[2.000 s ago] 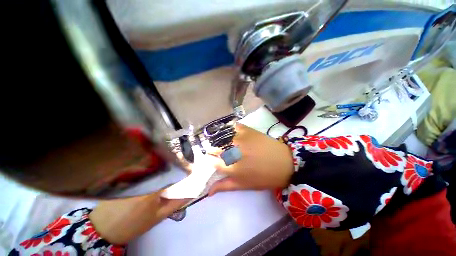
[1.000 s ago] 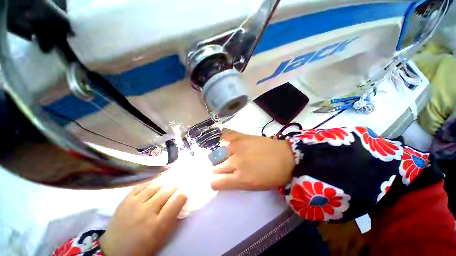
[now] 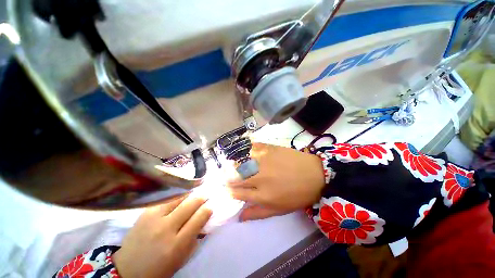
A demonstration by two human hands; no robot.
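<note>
A small white fabric piece (image 3: 221, 205) lies flat at the needle area, washed out by bright light. My left hand (image 3: 163, 233) rests on its left edge with fingers spread slightly. My right hand (image 3: 282, 182) presses on its right side, fingertips close to the presser foot (image 3: 200, 163). A grey block (image 3: 247, 168) sits at my right fingers. The white sewing machine (image 3: 374, 32) with a blue stripe stands over the work. Whether the needle is in the fabric is hidden by glare.
A black smartphone (image 3: 320, 112) and dark scissors loops (image 3: 324, 141) lie behind my right hand. Blue-handled snips (image 3: 380, 115) and bundled white thread (image 3: 403, 114) lie farther right. A measuring strip (image 3: 296, 256) runs along the front edge. A round shiny-rimmed object (image 3: 65, 163) blocks the left view.
My left hand has gone from the fabric's lower left, partly under it, to flat on its left edge. My right hand stays beside the presser foot. The camera view has shifted.
</note>
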